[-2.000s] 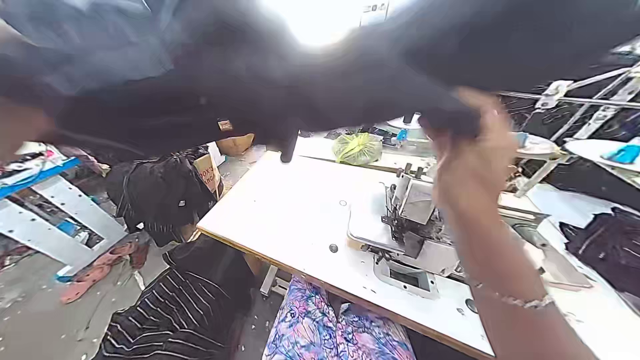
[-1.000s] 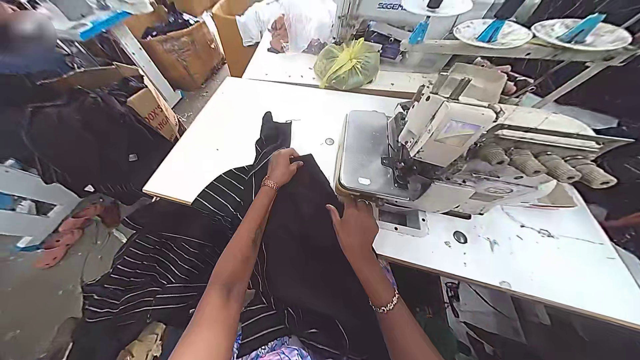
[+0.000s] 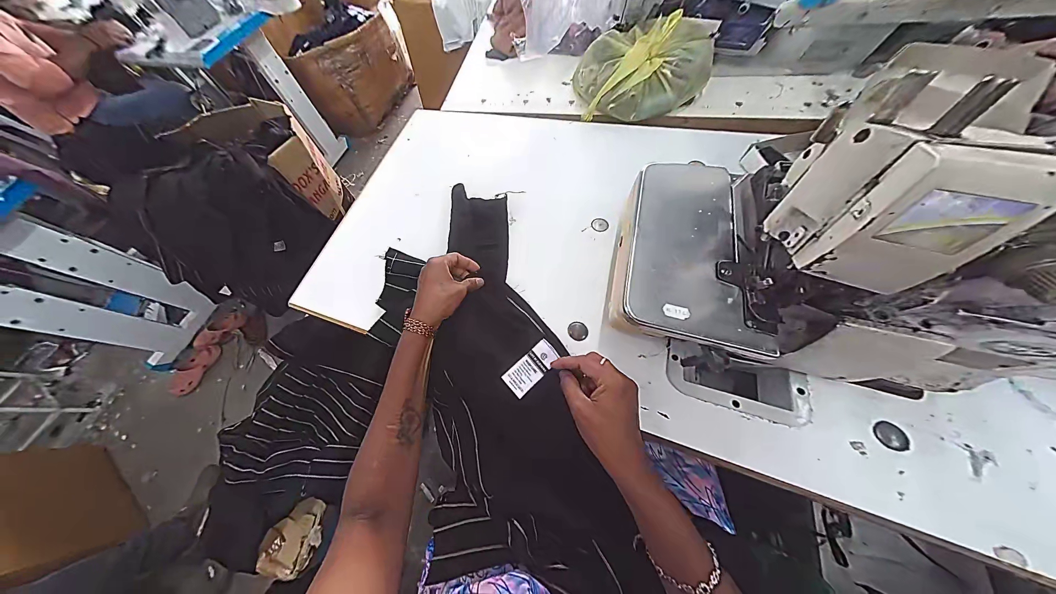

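A black garment with white-striped parts [image 3: 511, 437] lies over the table's front edge and down across my lap. My left hand [image 3: 446, 285] pinches its black fabric near a narrow black end piece [image 3: 481, 235] that rests on the table. At the garment's right edge, the thumb and fingers of my right hand [image 3: 596, 396] are closed on the edge of a white care label [image 3: 530, 369], which lies on the black fabric and bears writing. To the right stands an overlock sewing machine [image 3: 899, 190] with its flat metal plate [image 3: 681, 247]; neither hand touches it.
The white tabletop [image 3: 396, 190] extends left and behind. On the table behind sits a tied yellow-green plastic bag [image 3: 648, 70]. Black cloth [image 3: 223, 214] and cardboard boxes [image 3: 346, 70] stand at the left, with striped fabric [image 3: 305, 404] hanging below the table edge.
The garment was raised before my face two seconds ago and now lies over the table edge. A white label now shows at my right hand. The view has moved nearer the table.
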